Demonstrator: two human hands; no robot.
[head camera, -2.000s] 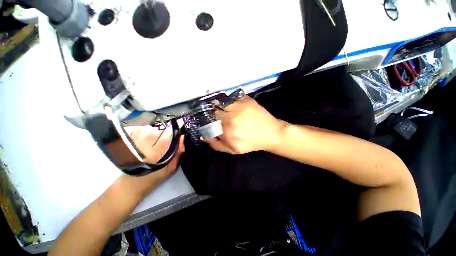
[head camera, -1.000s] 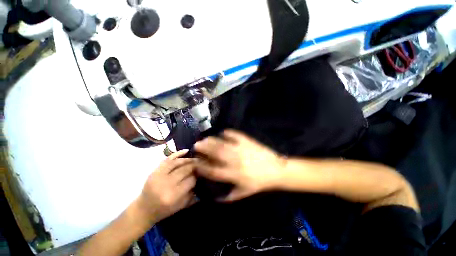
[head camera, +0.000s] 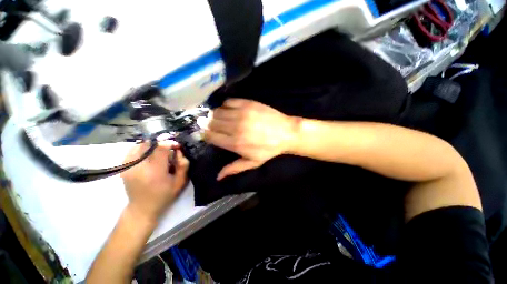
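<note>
The black fabric piece (head camera: 333, 83) lies across the machine table and runs under the white sewing machine head (head camera: 139, 50). My right hand (head camera: 250, 130) rests on the fabric just right of the presser foot area (head camera: 161, 123), fingertips near the metal parts and thumb spread. My left hand (head camera: 155, 175) is at the fabric's left edge, below the needle area, with fingers curled; the curved guard (head camera: 83, 175) passes partly in front of it. Whether its fingers pinch the cloth is blurred. A black strap (head camera: 239, 33) hangs over the machine head.
The white table (head camera: 72, 211) has a worn edge at left. A tray at upper right holds red-handled scissors (head camera: 433, 19) and clear plastic film (head camera: 400, 50). Blue lattice plastic (head camera: 361, 244) shows below the table. White cord (head camera: 461, 69) lies near a dark block (head camera: 443, 89).
The view has shifted, moving the machine head up and left. Both hands were together below the needle; now they are apart and nearer the presser foot, the right hand on the cloth's right side.
</note>
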